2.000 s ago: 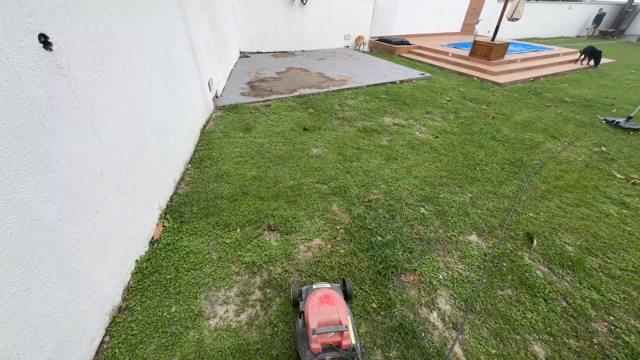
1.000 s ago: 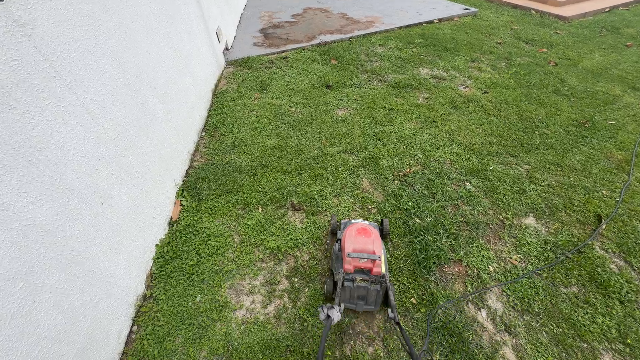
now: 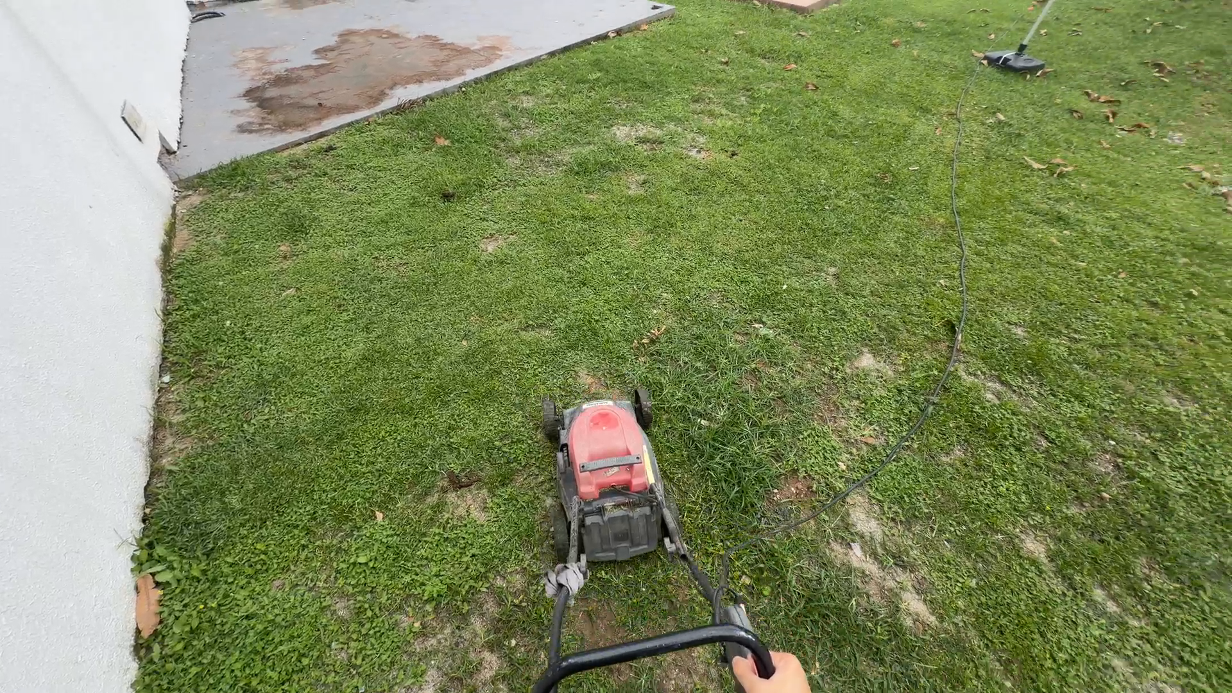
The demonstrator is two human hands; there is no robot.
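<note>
A red and black electric lawn mower (image 3: 608, 452) stands on the grass, low and near the middle of the view. Its black tubular handle (image 3: 654, 643) reaches back to the bottom edge. My right hand (image 3: 775, 674) is closed around the right end of this handle, beside a grey switch box (image 3: 736, 621); only part of the hand shows. A grey cloth or tape wrap (image 3: 565, 578) is on the left handle bar. From the handle's right side a dark power cord (image 3: 958, 241) runs over the lawn. My left hand is out of view.
A white wall (image 3: 77, 337) borders the grass on the left. Ahead lies a grey concrete slab (image 3: 217, 106) with a brown stain. A black base with a pole (image 3: 1015, 61) stands at the upper right, near dry leaves (image 3: 1136, 127). A brown leaf (image 3: 147, 604) lies by the wall.
My right hand and the handle's top bar have come into view at the bottom. The view has tilted between frames. Whether the mower has rolled is not plain.
</note>
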